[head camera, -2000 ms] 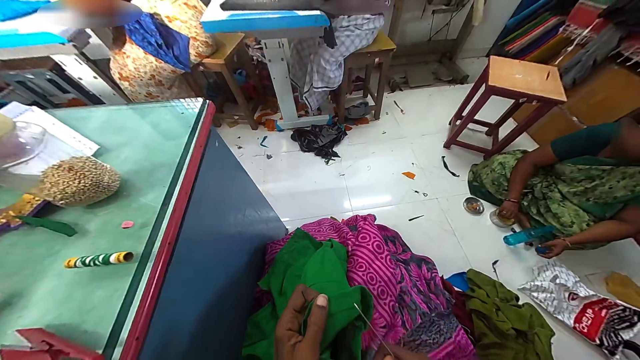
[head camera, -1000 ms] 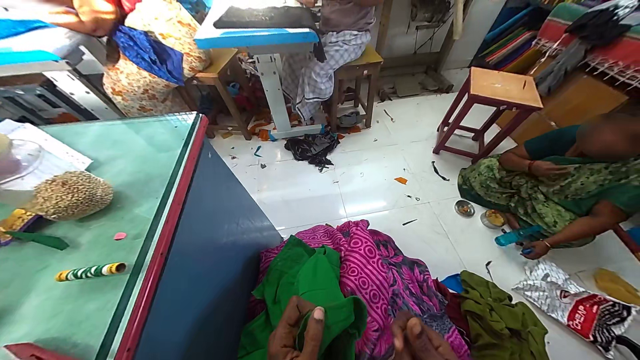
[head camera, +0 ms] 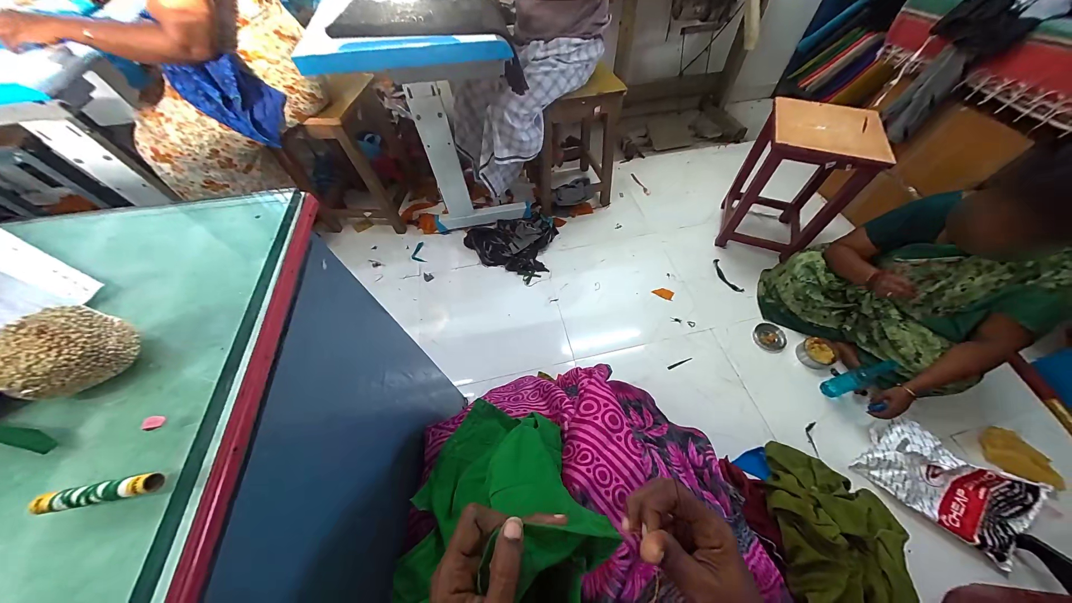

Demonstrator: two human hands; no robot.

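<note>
Green cloth [head camera: 515,469] lies over my lap, on pink and black patterned fabric [head camera: 599,419]. My left hand [head camera: 494,548] pinches a folded edge of the green cloth between thumb and finger at the bottom middle. Just right of the cloth's pointed corner is my right hand [head camera: 682,536], its thumb and fingertips closed on a small thin item, likely a needle, with a fine thread hanging below. Whether the needle touches the cloth cannot be told.
A glass-topped table [head camera: 251,402] stands at left, with a striped bangle roll [head camera: 96,492] on it. At right a person sits on the floor by steel bowls [head camera: 769,337], a blue bottle [head camera: 858,378] and a plastic bag [head camera: 955,494]. Olive cloth [head camera: 829,528] and a stool [head camera: 829,134] are nearby.
My right hand has moved left, closer to the green cloth's corner. The cloth's edge is now raised toward it. The seated person's upper hand has lowered from near the face.
</note>
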